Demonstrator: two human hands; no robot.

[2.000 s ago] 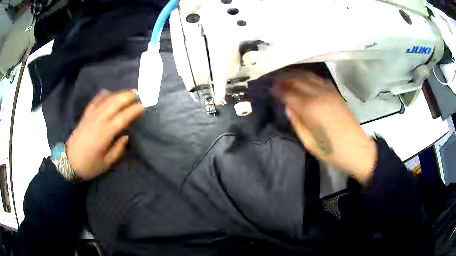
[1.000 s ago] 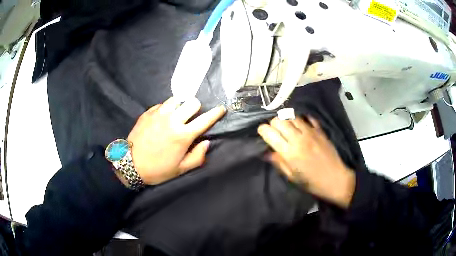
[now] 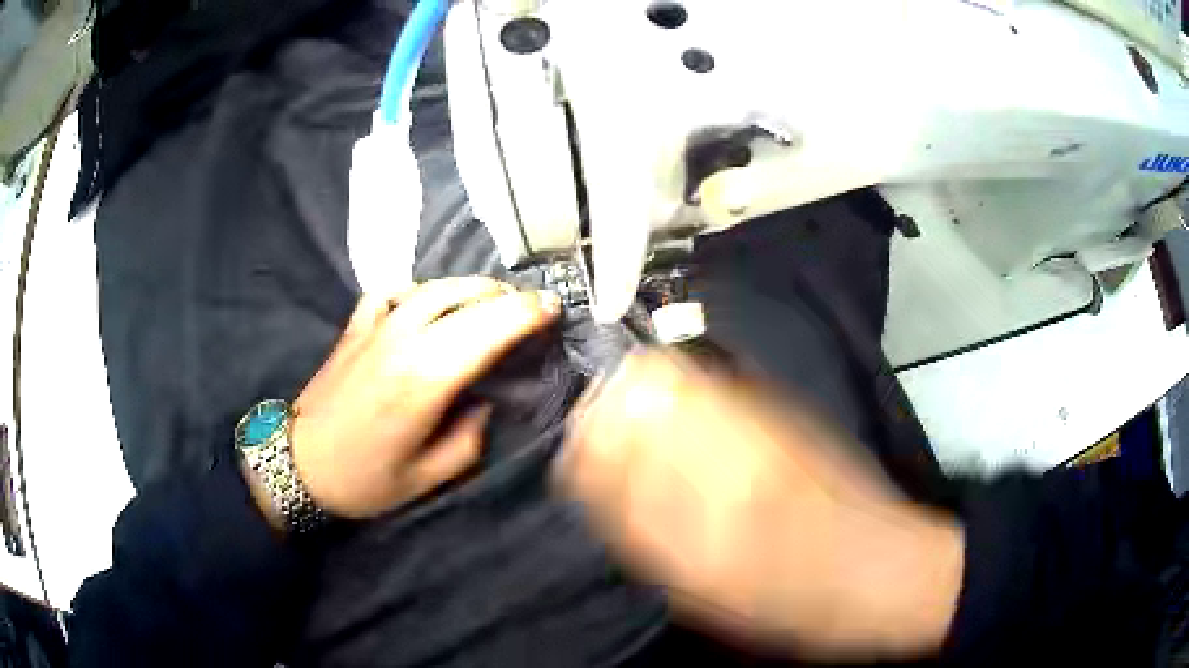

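A large black garment piece (image 3: 222, 248) covers most of the table and runs under the white sewing machine head (image 3: 808, 91). My left hand (image 3: 404, 405) lies flat on the cloth left of the presser foot (image 3: 567, 285), its fingertips close to the foot. My right hand (image 3: 743, 502) is blurred, with its fingers bent in at the cloth just in front of the foot. Whether it grips the cloth is hidden. The needle is too small to tell. A small cream knob (image 3: 678, 321) sits right of the foot.
A blue tube (image 3: 412, 63) ends in a white paddle shape (image 3: 382, 209) left of the head, just above my left hand. The white table (image 3: 1030, 392) shows at the right, below the machine's base, and along the left edge.
My right hand has moved left and nearer the camera, in front of the foot. My left hand stays beside the foot on the cloth. The view has shifted, so the machine sits farther left in the picture.
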